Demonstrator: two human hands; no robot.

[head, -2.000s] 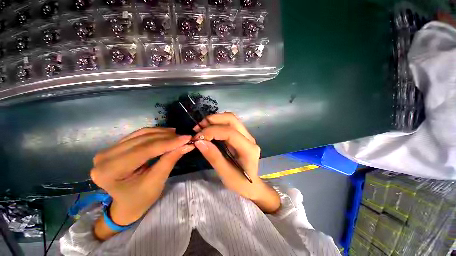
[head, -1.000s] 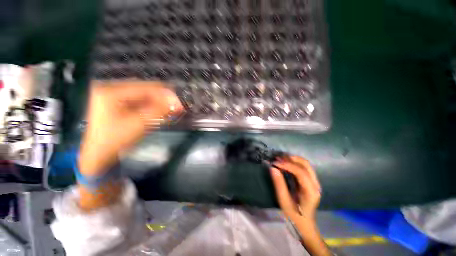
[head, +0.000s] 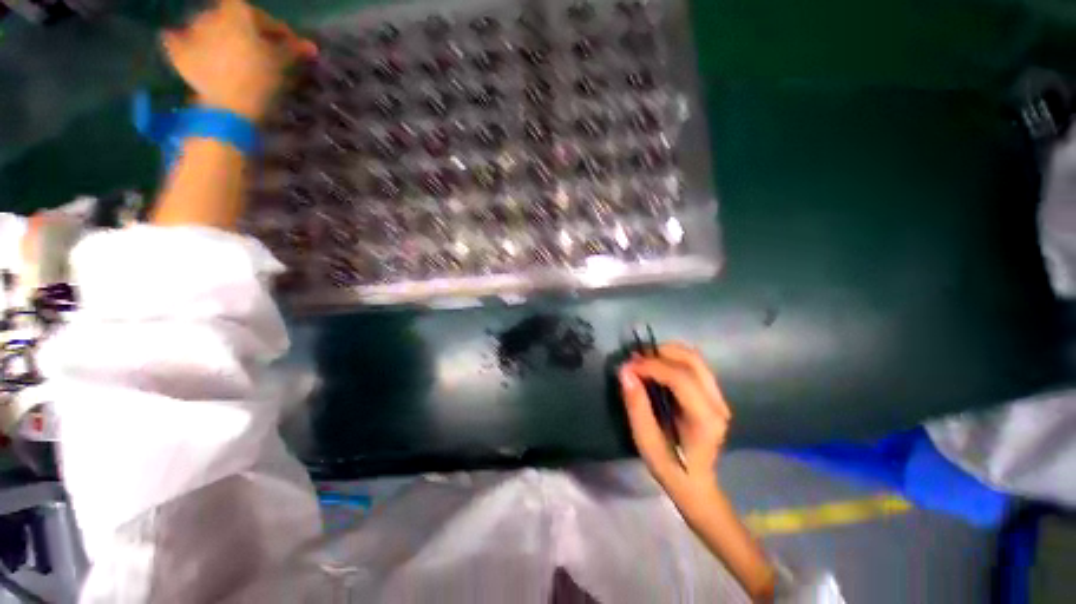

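Note:
The clear blister tray (head: 714, 224) lies on the green mat, with a dark module in each of many pockets. My left hand (head: 234, 53) is blurred at the tray's far left corner, fingertips at its edge; whether it holds anything cannot be seen. My right hand (head: 678, 413) holds the dark tweezers (head: 663, 407) near the mat's front edge, tips pointing away from me. The heap of small black parts (head: 545, 343) lies on the mat between the tray and me, left of my right hand.
The green mat (head: 873, 260) extends right of the tray. A blue wrist strap (head: 212, 127) is on my left wrist. Another person's white sleeve (head: 1027, 442) shows at the right. A blue bin (head: 944, 478) and a yellow floor line (head: 826, 514) are below. White and black items (head: 30, 301) sit at the left.
My hands have parted. My left hand has moved up and left to the tray's far corner. My right hand stays near the heap with the tweezers. The view has shifted, showing more of the tray.

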